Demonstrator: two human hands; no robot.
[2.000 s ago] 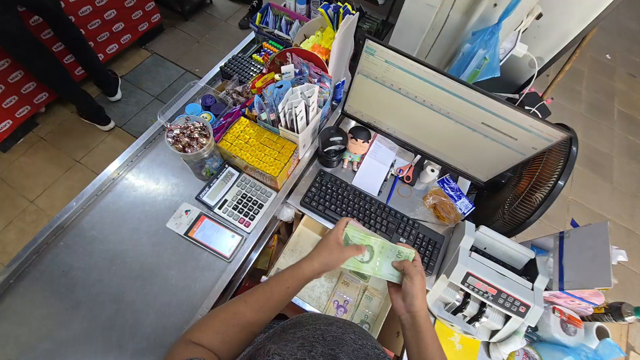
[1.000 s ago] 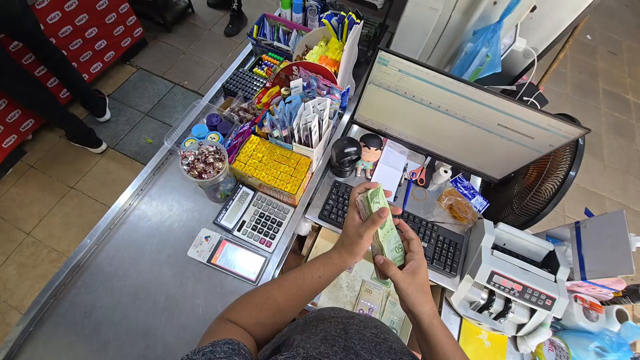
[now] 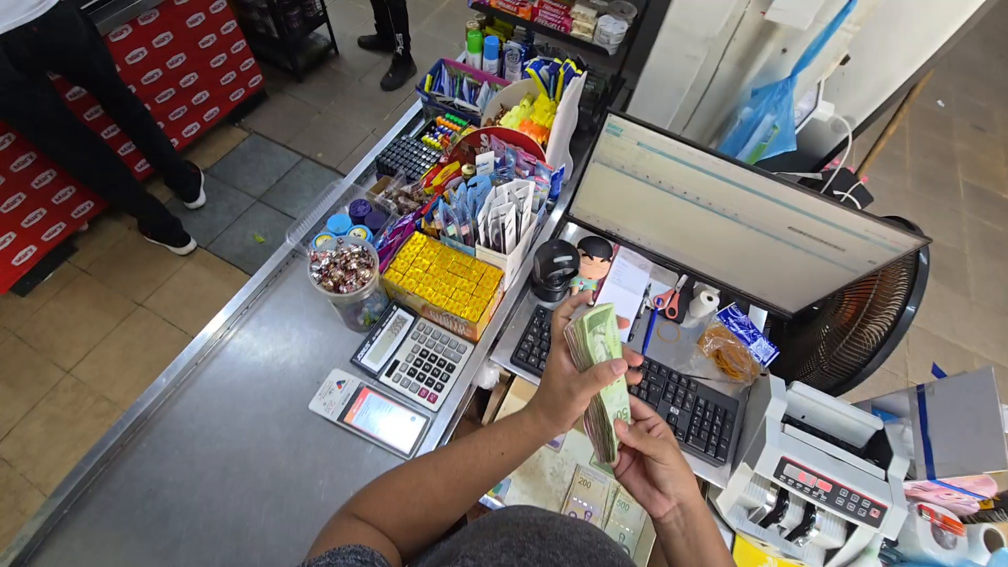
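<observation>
A thick stack of green banknotes [image 3: 602,378] is held up between both hands, above the black keyboard [image 3: 685,409]. My left hand [image 3: 575,378] grips the stack around its upper and middle part, thumb across its face. Lower down, my right hand [image 3: 650,453] pinches the bottom end between thumb and fingers. Beneath the hands, partly hidden by an arm and the head, an open drawer [image 3: 524,472] holds more banknotes [image 3: 591,492]. A banknote counter [image 3: 819,472] stands to the right of my right hand.
On the metal counter [image 3: 205,441] lie a calculator [image 3: 425,362] and a payment terminal or phone [image 3: 378,413], beside a yellow candy box [image 3: 445,283] and a tub of wrapped sweets [image 3: 346,276]. Behind the keyboard are scissors [image 3: 669,299] and a monitor [image 3: 740,213]. A person's legs [image 3: 102,118] are at upper left.
Two seconds ago the notes were spread flatter between both hands, over the drawer; now they stand as an upright, gathered stack. The view has shifted somewhat.
</observation>
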